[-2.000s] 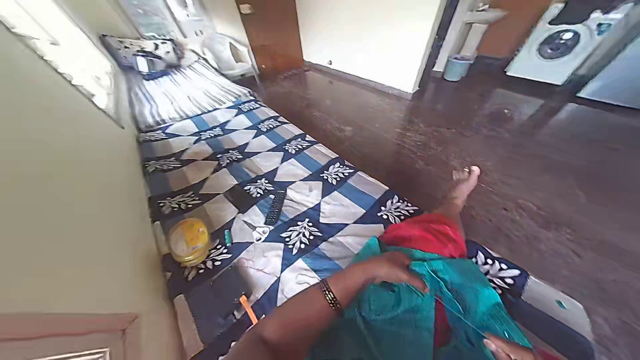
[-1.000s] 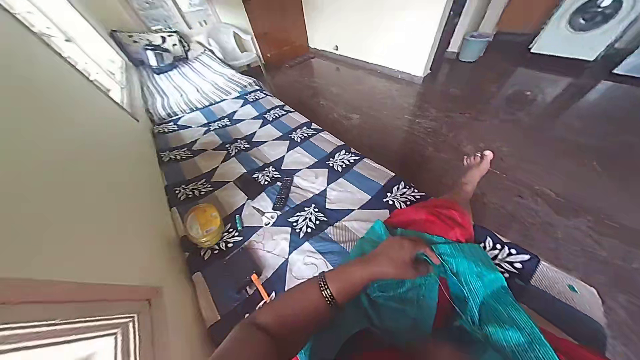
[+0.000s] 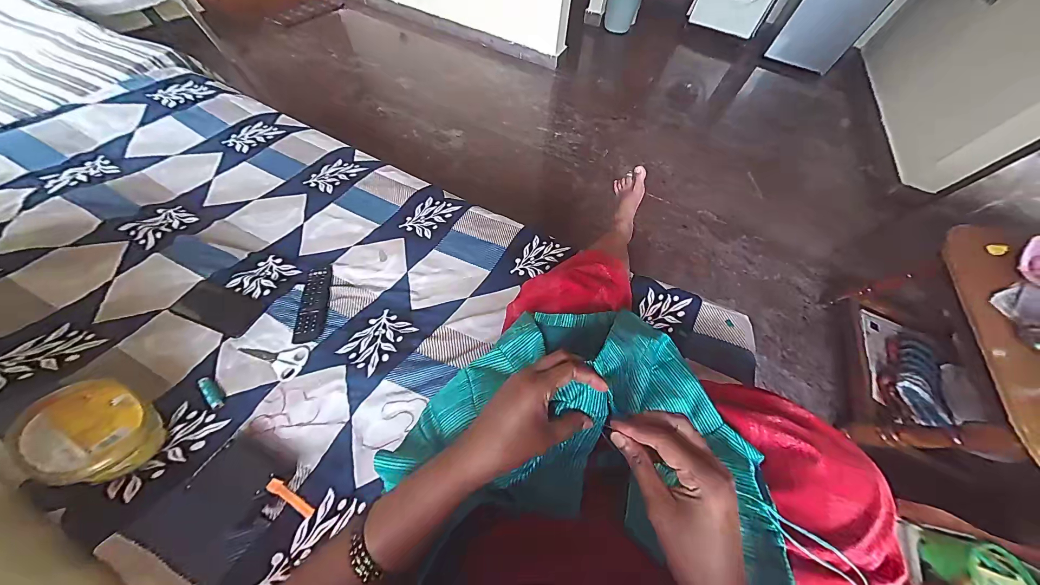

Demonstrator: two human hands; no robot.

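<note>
A striped teal garment (image 3: 650, 366) lies across my lap over red clothing. My left hand (image 3: 540, 406), with a bangle at its wrist, pinches a bunched fold of it between thumb and fingers. Close beside it, my right hand (image 3: 674, 463) holds a small thin dark item, perhaps a needle, at the fold; its tip is too small to make out. Teal thread (image 3: 812, 540) trails at the right of the garment. On the bed at left are white-handled scissors (image 3: 288, 361), a teal thread spool (image 3: 211, 393) and an orange-handled tool (image 3: 290, 496).
A remote control (image 3: 313, 305), a dark flat item (image 3: 217, 309) and a yellow-lidded plastic container (image 3: 85, 431) rest on the patterned bedspread (image 3: 341, 215). At right stands a wooden table (image 3: 987, 325) bearing small items. My bare foot (image 3: 630, 191) extends over the dark floor.
My right hand, out of clear view one second ago, is now beside my left hand at the fold. The view has swung right and down, bringing the wooden table into sight.
</note>
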